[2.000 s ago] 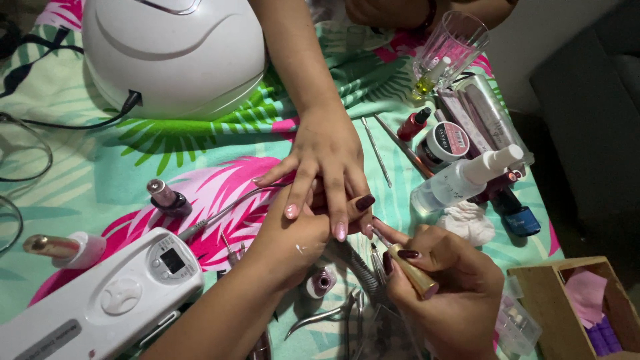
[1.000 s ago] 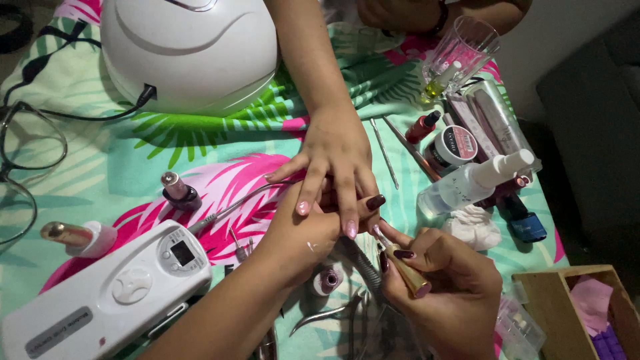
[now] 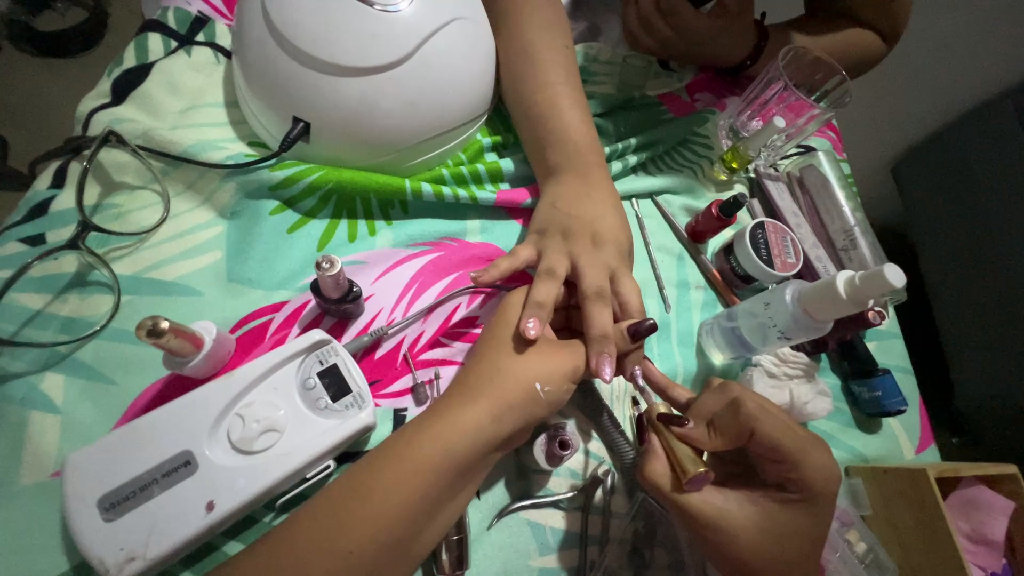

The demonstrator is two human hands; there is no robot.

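Observation:
My left hand [image 3: 528, 360] reaches in from below and grips the fingers of another person's hand [image 3: 580, 240], which lies palm down with fingers spread. Pink glittery polish shows on some of that hand's nails. My right hand [image 3: 744, 472] pinches the gold cap of a nail polish brush [image 3: 674, 448]; its bristle tip is close beside one of the other person's fingertips. An uncapped polish bottle [image 3: 556, 446] stands below my left hand. Close under it lie metal cuticle nippers [image 3: 552, 500]. Both my hands have dark nails.
Left are a white nail drill unit [image 3: 224, 456], polish bottles [image 3: 338, 288] and eyeglasses [image 3: 84, 232]. A white nail lamp [image 3: 368, 80] stands behind. Right are a spray bottle [image 3: 768, 320], a jar [image 3: 760, 252], a red bottle [image 3: 712, 218], a tilted glass [image 3: 788, 100] and a wooden box [image 3: 904, 496].
The brush tip in my right hand has come nearer to the other person's fingertip. My left hand keeps its hold on that person's fingers. The view has shifted a little.

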